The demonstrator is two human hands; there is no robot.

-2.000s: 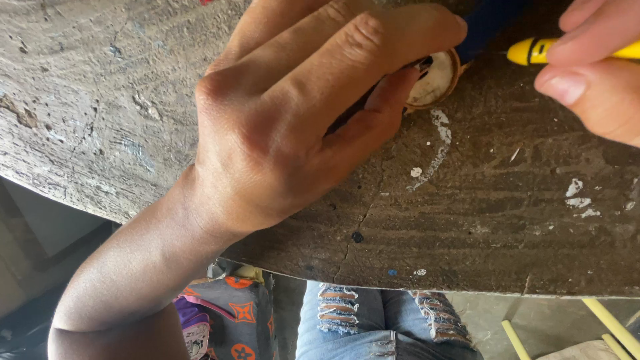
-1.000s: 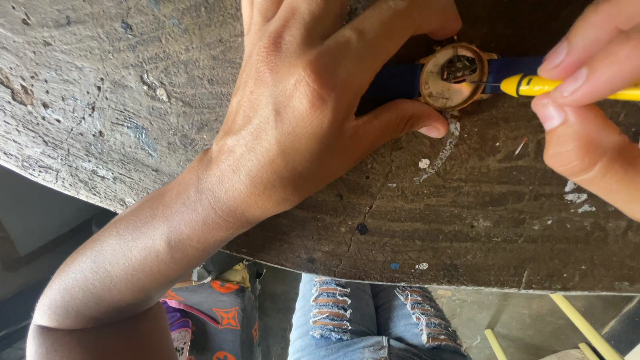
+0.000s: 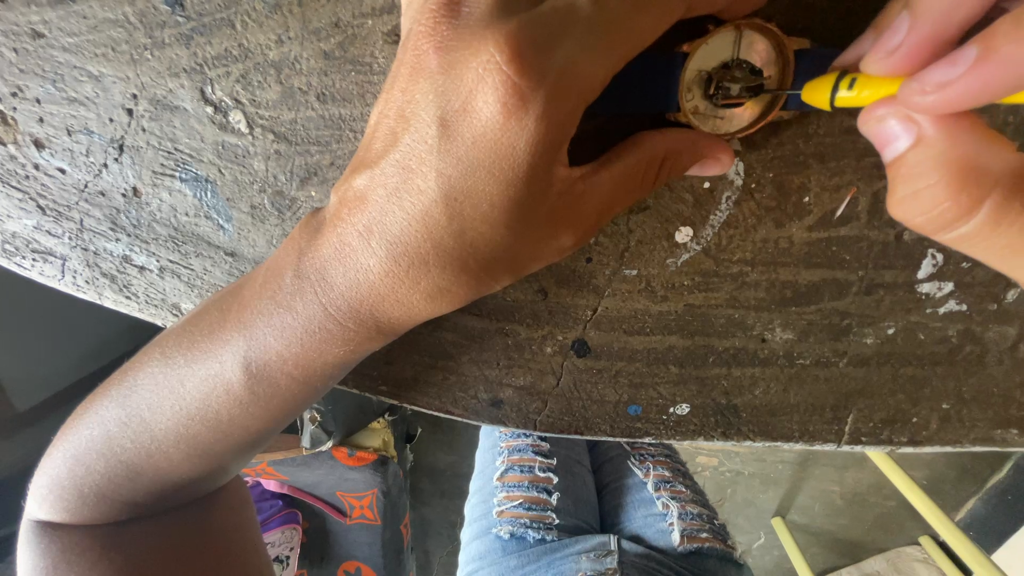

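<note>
A wristwatch [image 3: 720,116] with a gold-coloured case, its back off and the movement showing, lies on the worn wooden table [image 3: 720,344]. Its dark blue strap stretches to both sides. My left hand [image 3: 496,152] spans the watch, thumb along the lower side of the case and fingers at the upper side, holding it steady. Between the thumb and fingers of my right hand [image 3: 944,120] is a yellow precision screwdriver [image 3: 860,90], its thin shaft pointing left. The tip reaches into the dark movement; whether it touches a part cannot be told.
The table's curved edge [image 3: 640,438] runs across the view, above my ripped jeans [image 3: 544,512]. A grey and orange patterned seat or bag [image 3: 360,512] and a purple bag [image 3: 276,520] are below at left. Pale yellow bars [image 3: 928,504] stand at lower right.
Two seconds ago my left hand covered much of the watch; now its open back is exposed. The screwdriver tip, earlier apart from the case at the right, is now over the movement.
</note>
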